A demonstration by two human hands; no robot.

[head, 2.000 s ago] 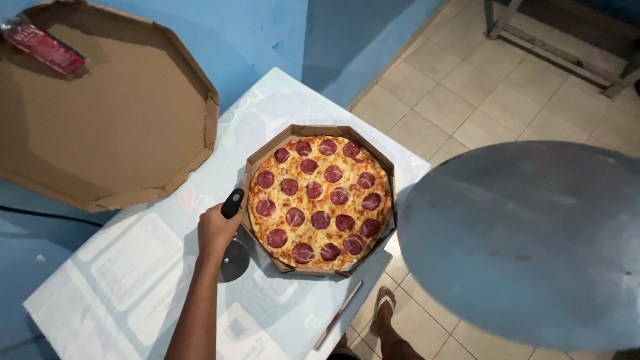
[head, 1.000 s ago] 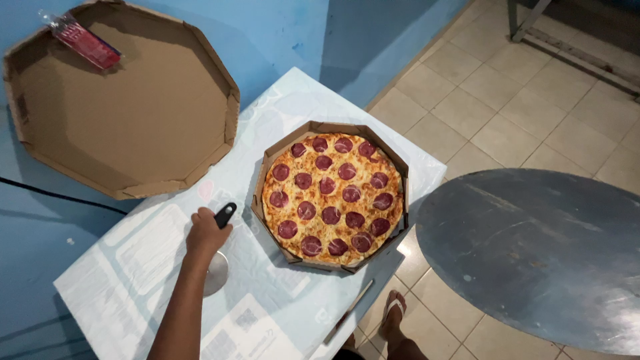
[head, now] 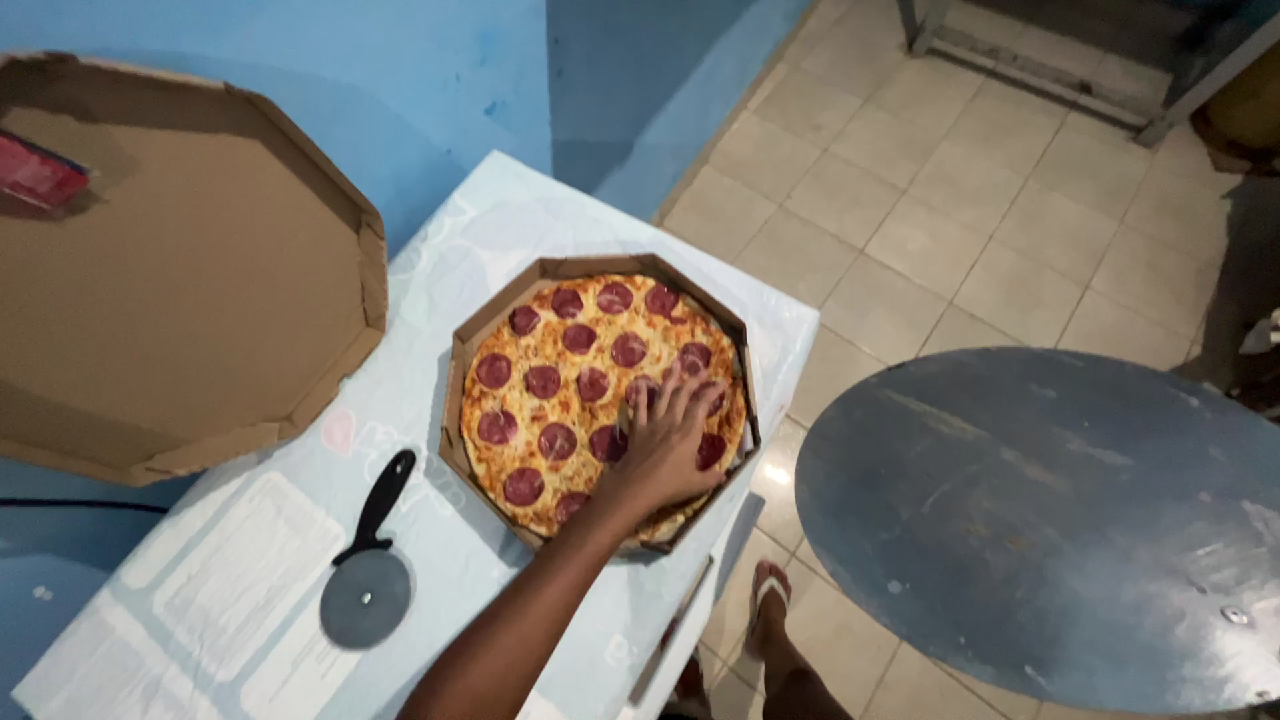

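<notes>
My left hand (head: 665, 440) reaches over the lower right part of a pepperoni pizza (head: 570, 400), palm down and fingers spread. Its fingertips are over the slices of sausage; whether they touch the pizza I cannot tell. Around the pizza is the base of an octagonal cardboard box (head: 452, 400). A pizza cutter (head: 366, 595) with a black handle and round metal blade lies to the left of the box, with nothing holding it. My right hand is out of view.
The table (head: 290, 570) has a pale printed cover. An open cardboard box lid (head: 190, 270) stands at left, with a red packet (head: 40, 175) on it. A dark round tabletop (head: 1040, 520) is at right. A foot in a flip-flop (head: 770, 600) shows on the tiled floor (head: 900, 220).
My left hand has let go of the pizza cutter and moved right, over the pizza. The cutter now lies on the table. The view has shifted somewhat.
</notes>
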